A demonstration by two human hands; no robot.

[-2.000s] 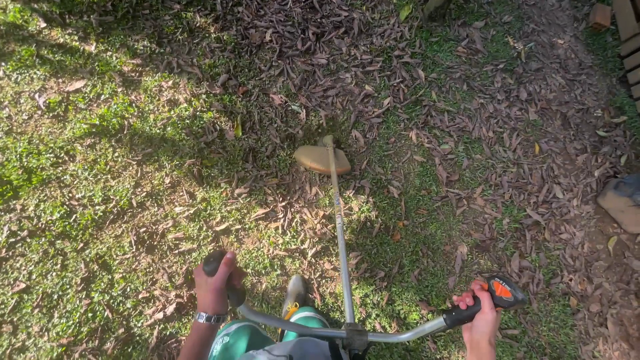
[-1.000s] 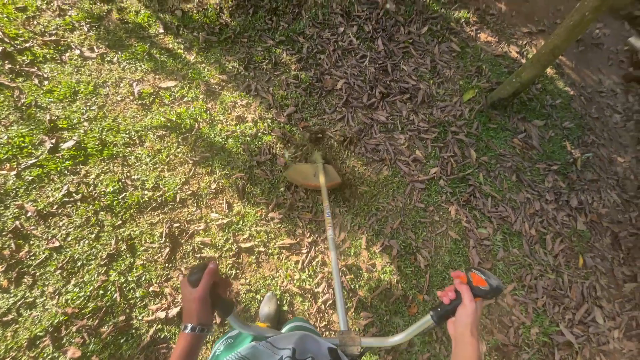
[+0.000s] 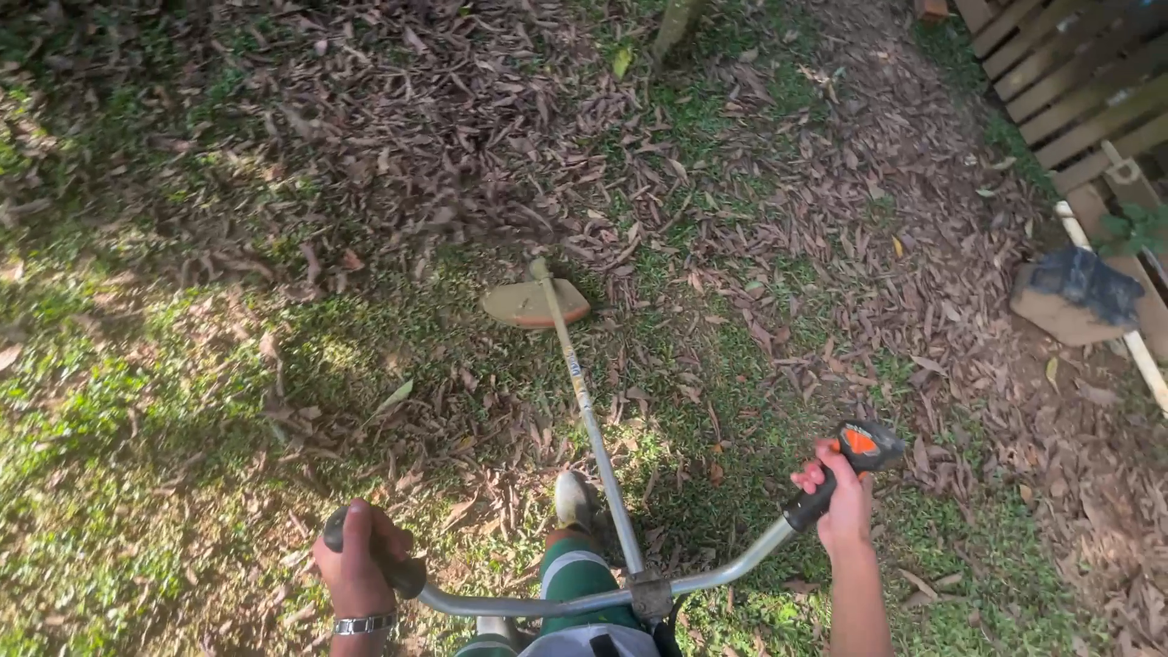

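Observation:
My left hand, with a metal-banded watch at the wrist, is closed around the black left grip of a brush cutter's handlebar. On the other side, my right hand grips the black right handle, which has an orange-marked control housing. From the handlebar clamp the metal shaft runs forward to a dirty guard just above or on the leaf-strewn grass. The cutting part beyond the guard is too blurred to make out.
A slatted wooden pallet or fence stands at the upper right. Below it, a dark cloth-like thing lies over a pale pole. A thin tree trunk rises at the top. My shoe is beside the shaft.
The view has shifted: the trunk sits nearer the top edge than a second ago, and the slatted wood shows again at the right. Both hands have stayed on the handles. One foot is farther forward.

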